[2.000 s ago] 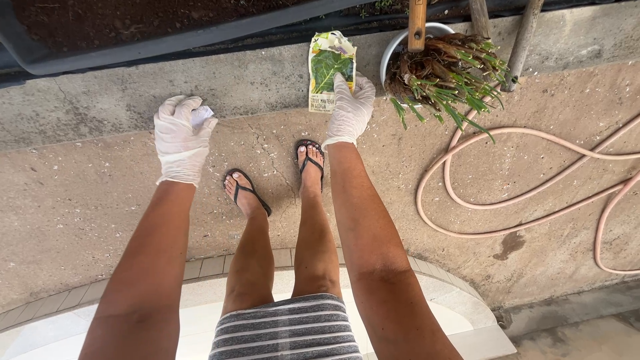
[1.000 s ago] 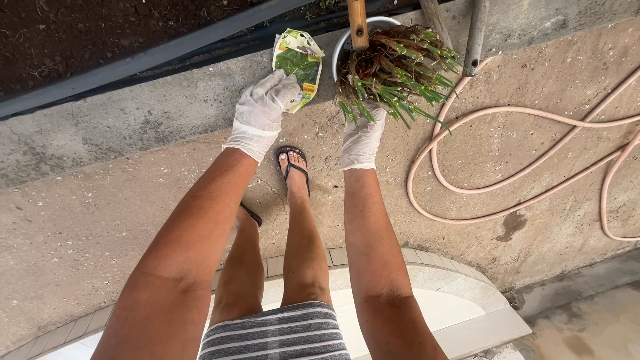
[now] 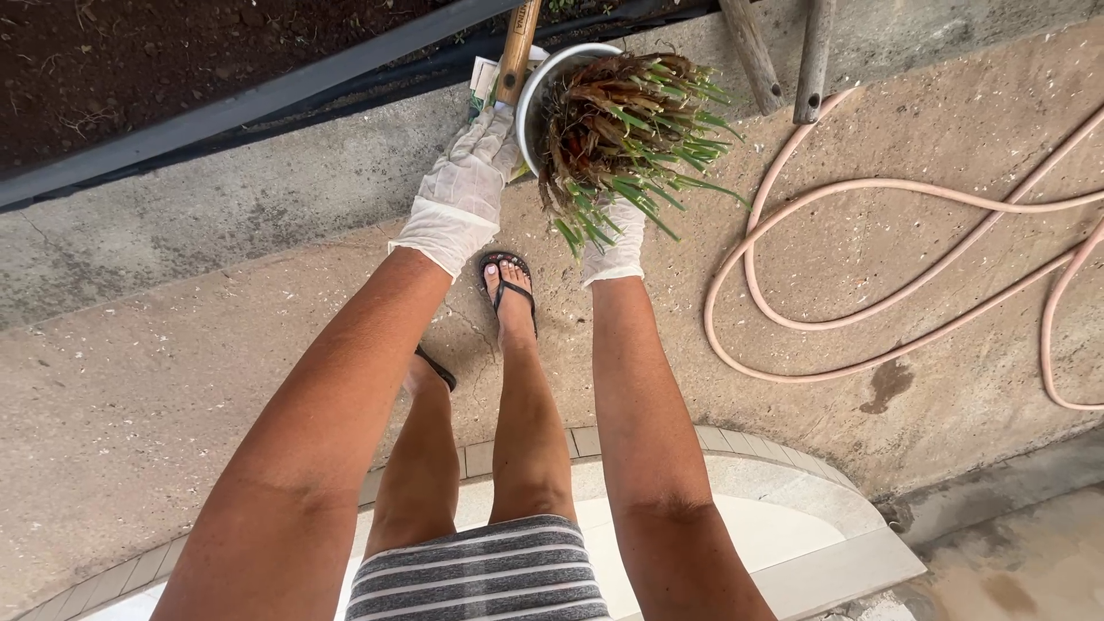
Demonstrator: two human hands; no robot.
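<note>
A white round container [image 3: 530,112] with a metallic-looking inside holds a clump of cut green plants [image 3: 634,129] with brown, fibrous bases. My right hand [image 3: 617,233], in a thin white glove, is at the container's near side, its fingers hidden under the leaves. My left hand [image 3: 470,177], gloved too, is at the container's left side by the lower end of a wooden tool handle [image 3: 517,52]. A printed packet [image 3: 485,78] shows only in part behind that hand and the handle, held against the container.
A concrete ledge [image 3: 216,190] borders a dark soil bed [image 3: 155,69] edged with grey plastic. Two wooden poles [image 3: 811,78] rest on the ledge at the right. A pinkish hose [image 3: 802,377] loops over the rough paving. My feet in black flip-flops [image 3: 509,293] stand below the container.
The packet, in my right hand at first, went to my left hand. My right hand moved to the plants and container. The container has shifted left relative to the poles, and my left hand is now beside it.
</note>
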